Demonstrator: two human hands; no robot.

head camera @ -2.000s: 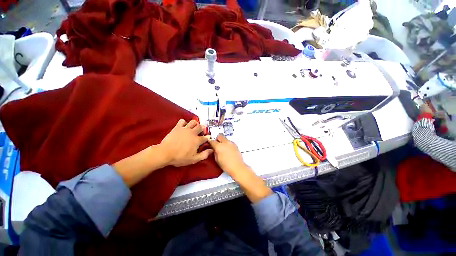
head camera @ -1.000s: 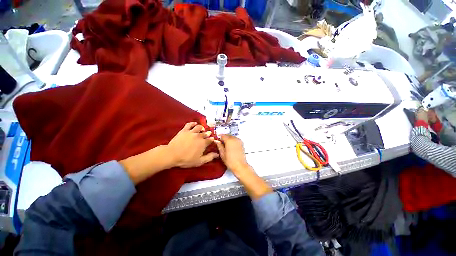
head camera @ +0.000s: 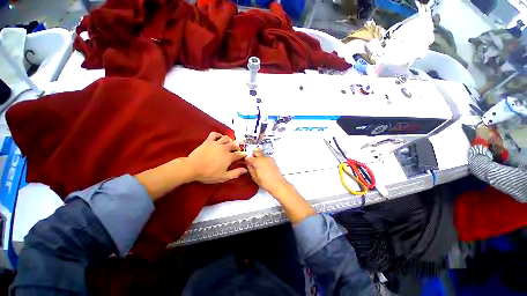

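Note:
A rust-red garment piece (head camera: 115,127) lies spread left of the needle and hangs over the table's front edge. My left hand (head camera: 215,161) lies on it, palm down, fingertips close to the presser foot (head camera: 254,139). My right hand (head camera: 266,172) has its fingertips at the cloth's right edge, just in front of the presser foot, thumb and finger together on the edge. The exact grip is partly hidden. The white sewing machine (head camera: 312,95) with a blue stripe stands behind my hands.
Scissors with orange-red and yellow handles (head camera: 357,176) lie right of the needle. Heaped red cloth (head camera: 202,40) lies behind the machine head. Dark grey fringed cloth (head camera: 399,231) is below the table at right. A person's striped sleeve (head camera: 498,172) shows at the right edge.
The camera view has shifted slightly. Both hands stay near the presser foot; the right fingertips have moved slightly toward it. The cloth looks almost unchanged.

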